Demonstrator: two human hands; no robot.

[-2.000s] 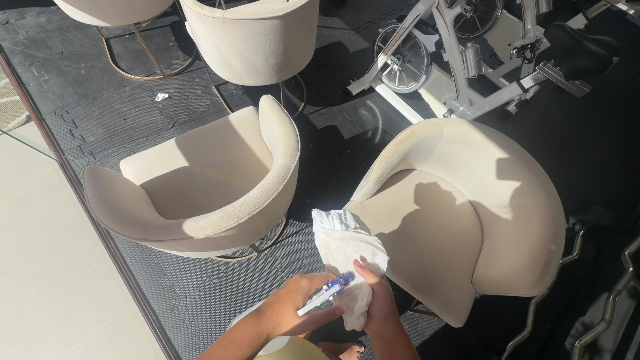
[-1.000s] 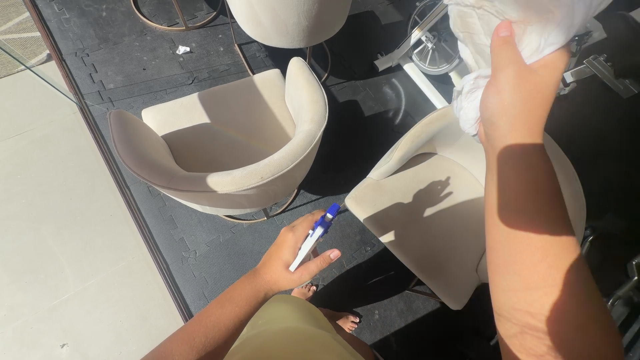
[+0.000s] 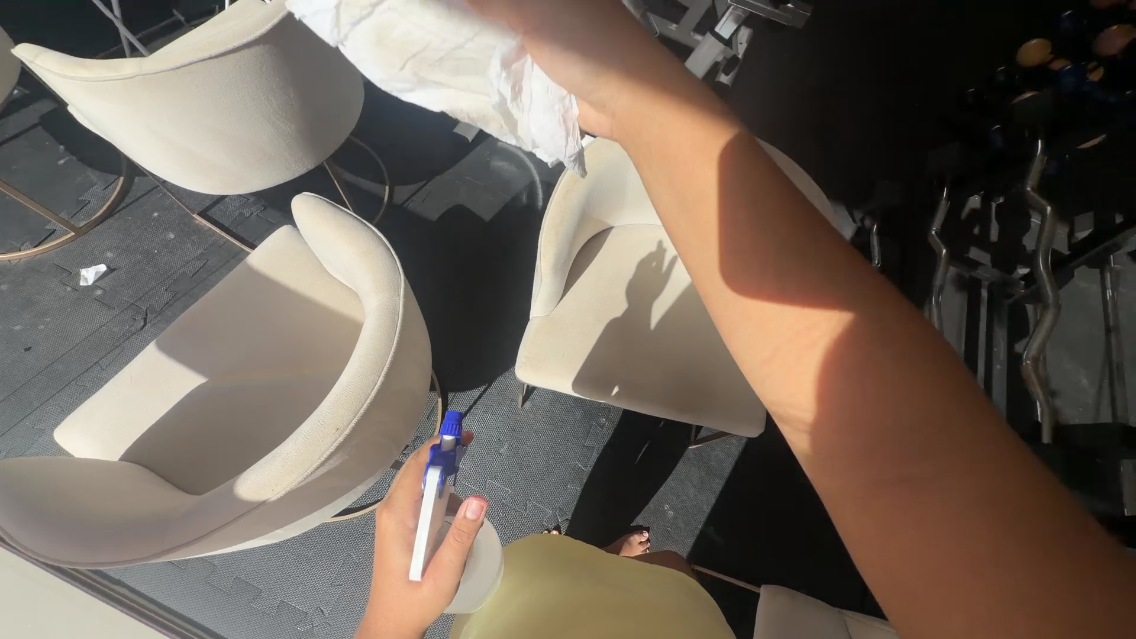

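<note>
My left hand (image 3: 413, 541) is wrapped round a spray bottle (image 3: 477, 568) with a white and blue trigger head, low in the middle of the head view. My right hand (image 3: 581, 53) is raised at the top and grips a crumpled white cloth (image 3: 453, 75); its fingers are partly out of frame. Below the cloth and my right forearm, a cream upholstered chair (image 3: 612, 328) carries the shadow of a raised hand on its seat. To the left of the spray bottle is a second cream tub chair (image 3: 355, 382).
Another cream chair (image 3: 240, 106) on a metal base stands at the upper left. A white scrap (image 3: 91, 274) lies on the dark interlocking floor mats (image 3: 204, 595). Bent metal bars (image 3: 1043, 293) and other equipment are at the right. Part of a further chair (image 3: 812, 617) shows at the bottom.
Two seconds ago both hands were together, at the cloth and the sprayer. My right hand has since lifted the cloth up and away, while my left has kept the bottle low. The view has shifted.
</note>
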